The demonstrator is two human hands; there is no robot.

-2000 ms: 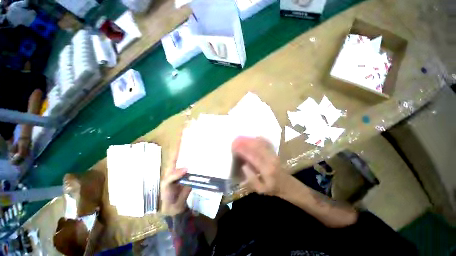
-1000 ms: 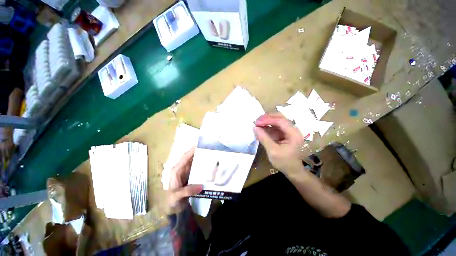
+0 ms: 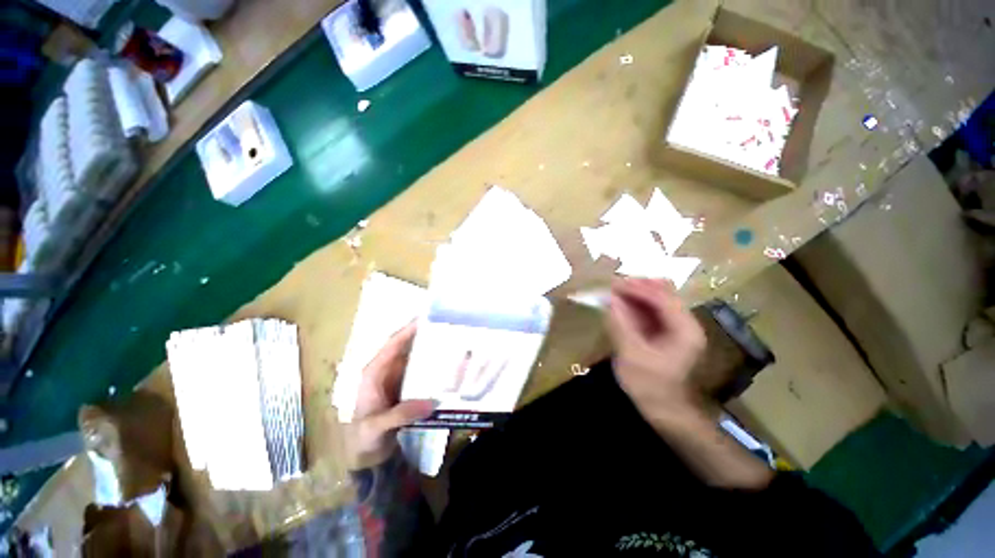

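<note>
My left hand (image 3: 386, 399) holds a white retail box (image 3: 476, 365) by its left side, product picture and black strip facing up. Beyond its upper end lies a pile of white leaflets (image 3: 500, 244). My right hand (image 3: 658, 330) is just right of the box, slightly blurred, pinching a small white card (image 3: 590, 296) between thumb and fingers. A loose heap of small white cards (image 3: 646, 237) lies beyond it. More white sheets (image 3: 374, 327) lie left of the box, partly behind my left hand.
A stack of flat cartons (image 3: 240, 403) lies left, near a torn brown carton (image 3: 129, 469). A brown tray box (image 3: 788, 122) of red-and-white cards stands at the far right. The green belt (image 3: 327, 164) carries inner trays (image 3: 243, 153) and an erected carton (image 3: 488, 38).
My right hand has moved right and slightly nearer me, away from the leaflets, and a small white card now shows in its fingers. The view has shifted, and the box remains in my left hand.
</note>
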